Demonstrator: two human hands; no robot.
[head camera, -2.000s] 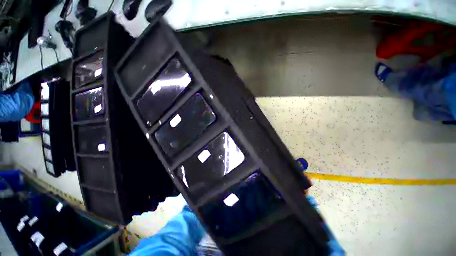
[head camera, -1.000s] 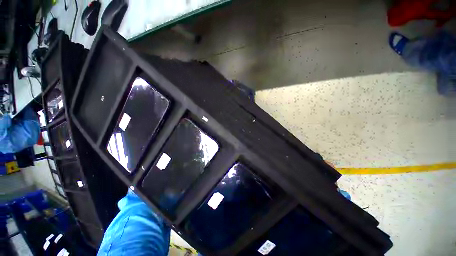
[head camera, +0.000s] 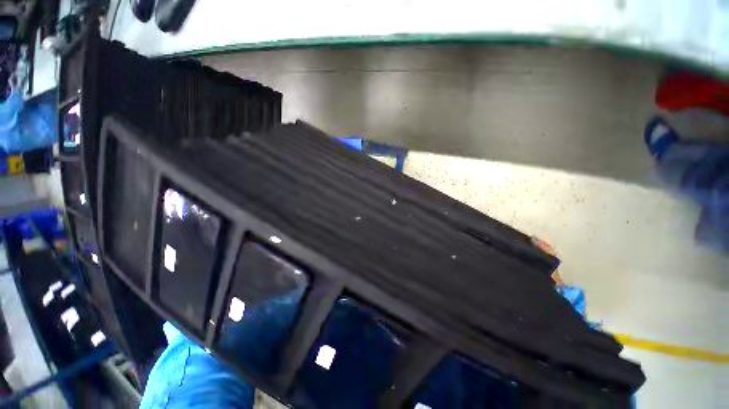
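A tall stack of long black phone trays (head camera: 384, 240) is tilted close in front of me. Pockets of its top tray hold dark phones (head camera: 185, 256) with small white labels; the end pocket (head camera: 128, 209) is empty. My left blue sleeve (head camera: 196, 375) reaches under the near side of the stack; the tray hides the hand. My right hand (head camera: 550, 260) shows only as blurred fingertips at the far side, with blue sleeve beside it. Both arms support the stack.
Another tall tray stack (head camera: 200, 96) stands behind at left. A white workbench (head camera: 448, 20) with dark mice runs along the top. Labelled dark items sit in a blue-edged container (head camera: 48, 311) at lower left. Another person's leg and blue slipper (head camera: 659, 136) are at right; a blue sleeve (head camera: 28, 124) at left.
The view has swung, and the held stack now shows more of its long side. Its end now overlaps the other stack, whose side has come into view. Both arms still support it.
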